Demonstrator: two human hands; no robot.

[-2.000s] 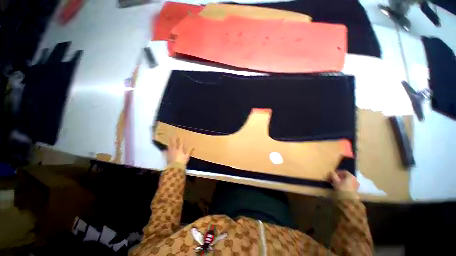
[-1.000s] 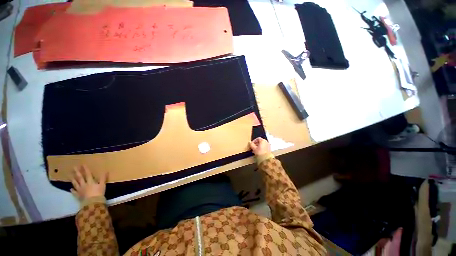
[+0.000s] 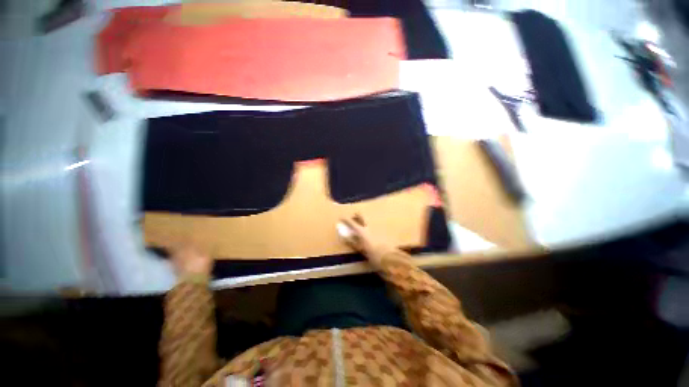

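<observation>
The tan card pattern (image 3: 249,233), with its arm pointing away from me, lies on the black cloth (image 3: 219,162) near the table's front edge. My left hand (image 3: 192,261) is blurred and rests open on the pattern's lower left part. My right hand (image 3: 363,238) is over the pattern, right of its middle, with its fingertips at a small white disc (image 3: 345,230) that looks like chalk. Blur hides whether the fingers have closed on the disc. Chalk lines show on the cloth just beyond the pattern's curved edge.
A red card pattern (image 3: 264,60) lies beyond the cloth, over other card pieces. A dark metal bar (image 3: 502,169) lies on the brown card sheet (image 3: 472,193) at right. A small dark weight (image 3: 99,106) is at left. A clamp (image 3: 511,109) and folded black cloth (image 3: 555,66) are farther right.
My right hand has left the pattern's right corner and moved left to the white disc. My left hand stays at the pattern's left part. The view has swung right, then partly back left.
</observation>
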